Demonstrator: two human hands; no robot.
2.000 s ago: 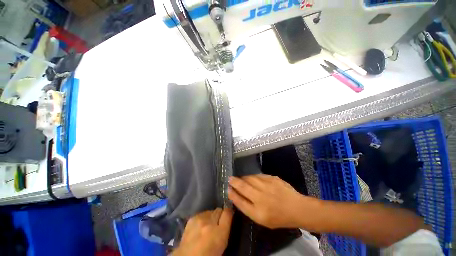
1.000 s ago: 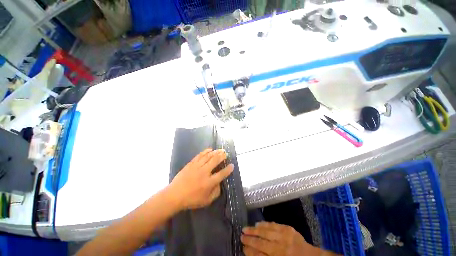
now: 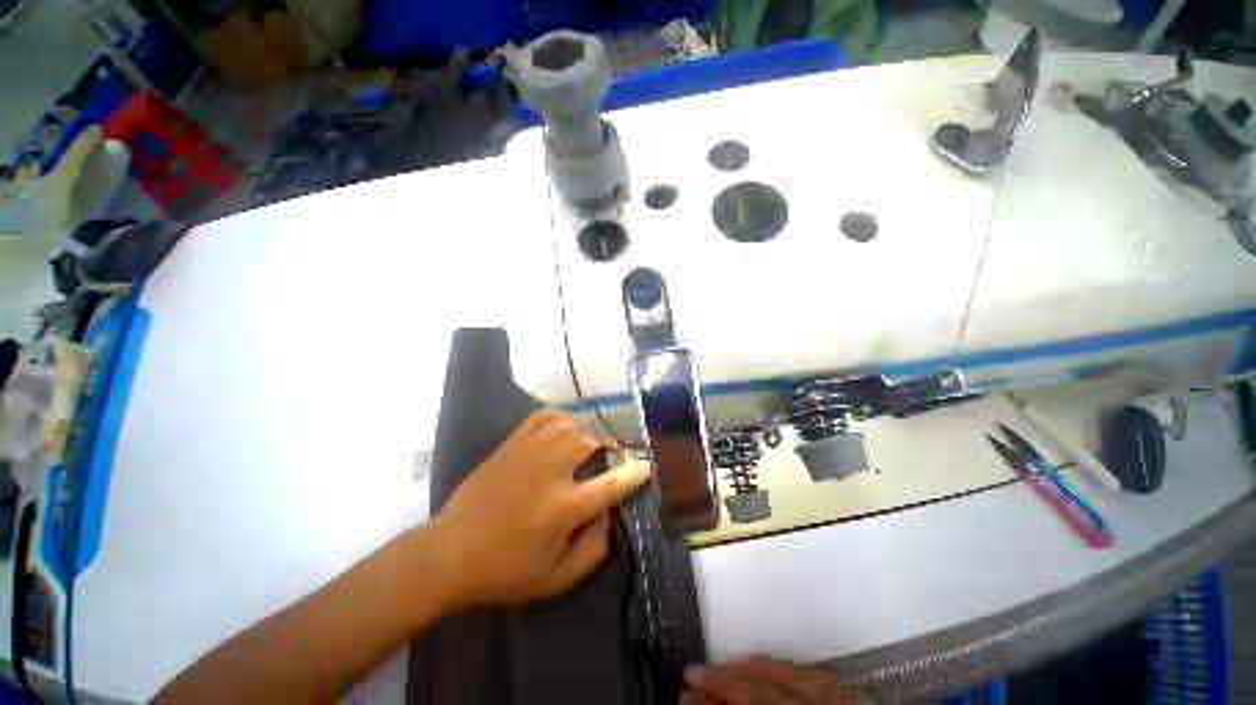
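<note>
A dark grey garment piece (image 3: 475,413) lies on the white sewing table, with a stitched band (image 3: 667,585) along its right side. It runs up to the sewing machine (image 3: 882,262), whose head hides the needle and presser foot. My left hand (image 3: 530,510) lies flat on the cloth beside the band, its fingertips close to the shiny metal guard (image 3: 675,434). My right hand (image 3: 771,683) is cut off by the bottom edge; its fingertips touch the band's right edge, and its grip cannot be made out.
Pink and blue thread snips (image 3: 1054,489) and a small black disc (image 3: 1138,448) lie on the table right of the machine head. A blue crate (image 3: 1187,640) shows at the lower right. A red stool (image 3: 168,154) stands at the upper left.
The view has moved closer over the machine head. My left hand has gone from holding the cloth below the table edge to lying on it near the needle area. The cloth has moved up towards the machine.
</note>
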